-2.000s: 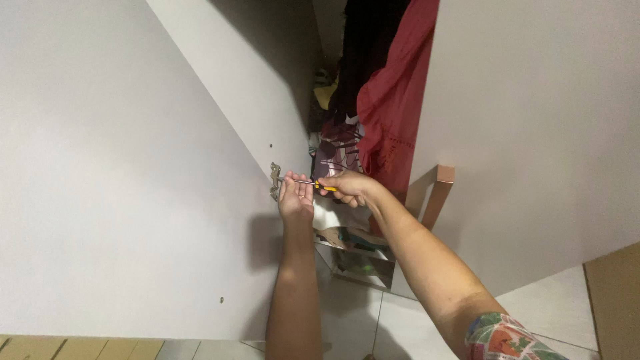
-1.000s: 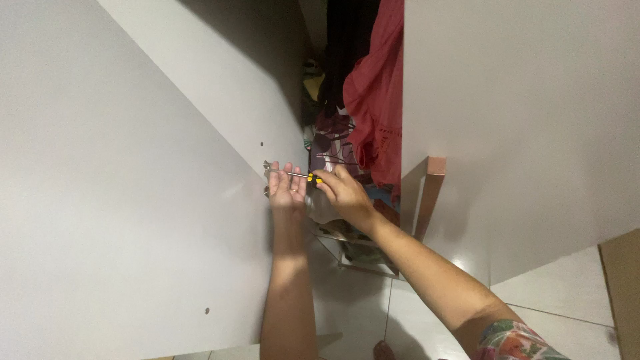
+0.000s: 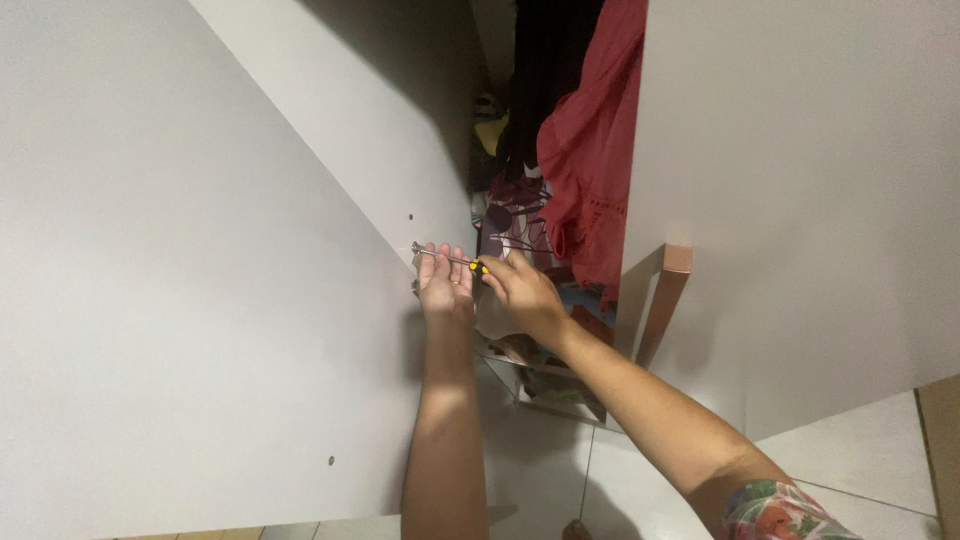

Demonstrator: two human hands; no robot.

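Observation:
My right hand (image 3: pixel 525 294) is closed around the yellow-and-black handle of a screwdriver (image 3: pixel 478 266). Its metal shaft runs left across the fingers of my left hand (image 3: pixel 446 281), and the tip meets a metal hinge (image 3: pixel 415 249) where two white cabinet panels join. My left hand is palm up below the hinge, fingers slightly curled at the shaft and the hinge; it partly hides the hinge. Whether its fingers grip the shaft or only support it cannot be told.
A white door (image 3: pixel 795 187) with a copper-coloured handle (image 3: pixel 677 259) stands at right. Behind my hands, red clothing (image 3: pixel 592 150) hangs over patterned fabric (image 3: pixel 517 217). Small holes mark the left panels. White floor tiles (image 3: pixel 630 472) lie below.
My hands stay at the hinge. The screwdriver's shaft shows longer now than two seconds ago, with my right hand farther from the hinge. The view has shifted somewhat.

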